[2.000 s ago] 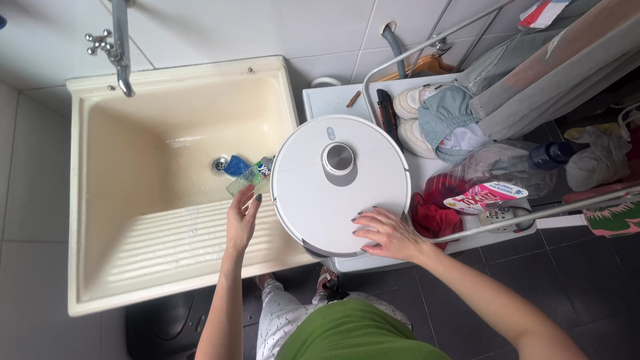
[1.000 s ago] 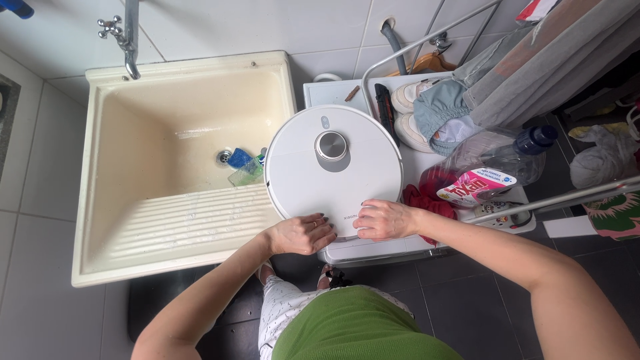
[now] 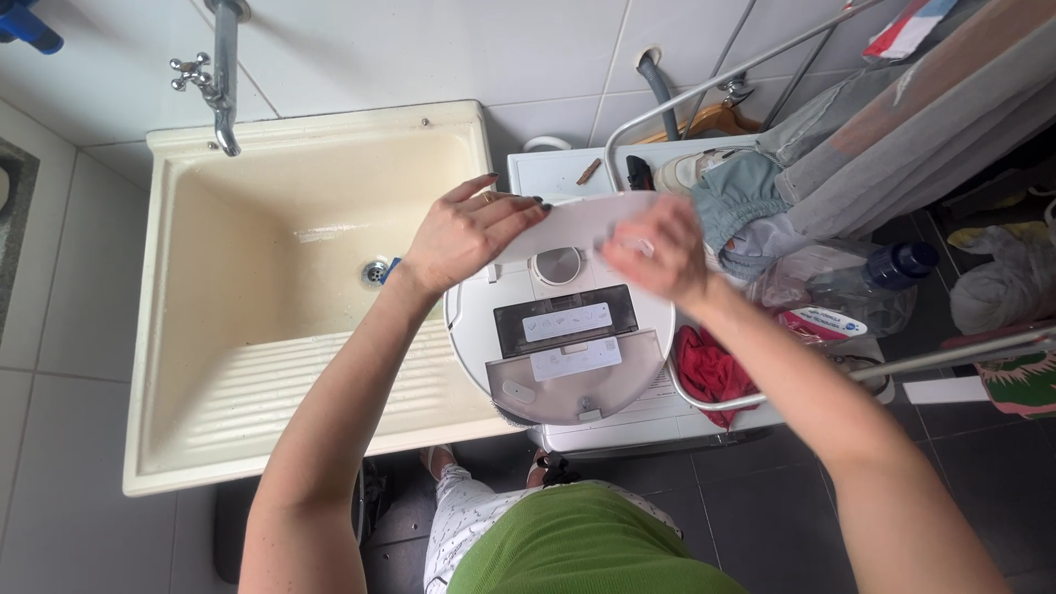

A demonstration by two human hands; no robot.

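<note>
The white robot vacuum point(image 3: 470, 330) rests on the white top beside the sink, with its top cover point(image 3: 577, 219) raised. Below its round grey turret point(image 3: 555, 266) the dark dustbin point(image 3: 565, 318) and a translucent water tank point(image 3: 582, 379) are exposed. My left hand point(image 3: 474, 231) is at the cover's left part, fingers bent over its upper edge. At the cover's right side is my right hand point(image 3: 660, 247), blurred, so its exact hold cannot be told.
A cream laundry sink point(image 3: 231, 330) with a ridged washboard lies left, under a metal tap point(image 3: 224, 107). On the right are a metal rack point(image 3: 742, 66), grey-blue cloth point(image 3: 734, 198), a red cloth point(image 3: 714, 367) and a clear bottle with a dark blue cap point(image 3: 903, 264).
The vacuum's cover, closed in both earlier frames, is now lifted, exposing the compartments. Both hands have moved from the vacuum's near edge up toward the far side.
</note>
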